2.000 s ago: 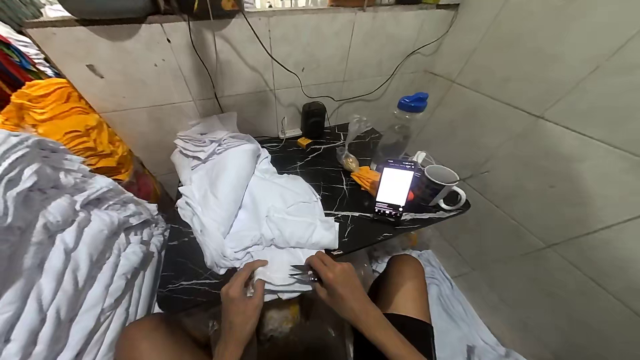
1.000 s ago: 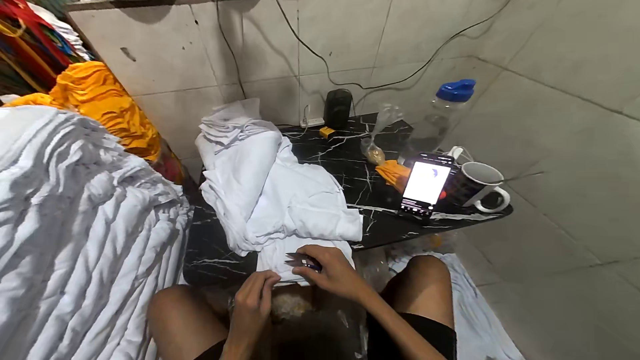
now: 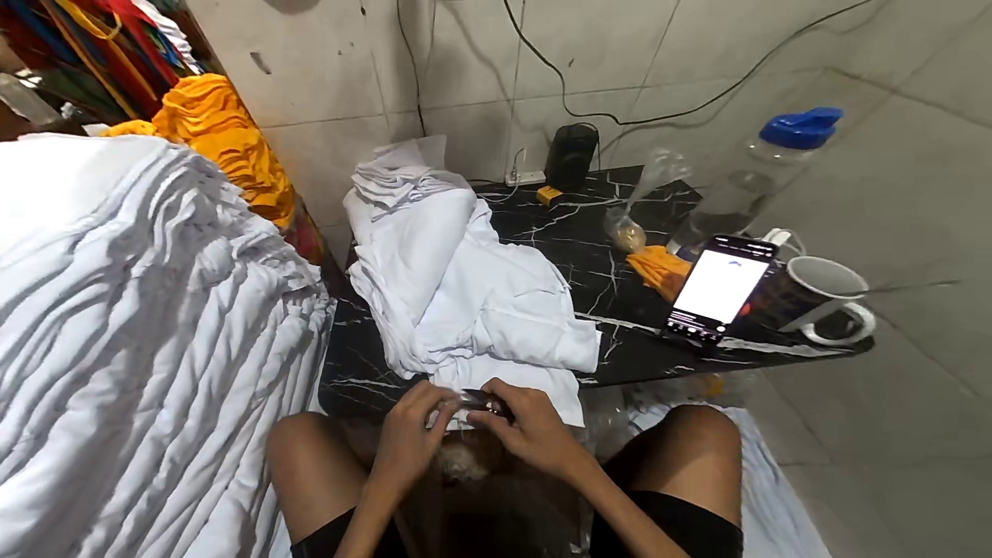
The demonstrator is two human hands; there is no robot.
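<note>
White fabric garments (image 3: 465, 287) lie bunched on the black marble-patterned table (image 3: 573, 256), with one edge at the table's front. My right hand (image 3: 531, 426) grips small dark thread snips (image 3: 487, 403), whose blades point left toward my left hand. My left hand (image 3: 415, 430) is at the front edge of the white fabric, thumb and fingertips pinched together near the blade tips. Whether a thread or a bit of cloth is between those fingers is too blurred to tell.
A tall stack of white cloth (image 3: 155, 333) stands left, orange cloth (image 3: 232, 147) behind it. On the table's right are a lit phone (image 3: 717, 291), a mug (image 3: 814, 294), a blue-capped bottle (image 3: 736, 186), orange fabric (image 3: 659, 270) and a tied plastic bag (image 3: 628, 232). A black speaker-like object (image 3: 572, 155) stands behind.
Compared with two seconds ago, my hands are closer together at the front edge of the fabric. The snips' blades, visibly parted earlier, now look closer together. The view has shifted left.
</note>
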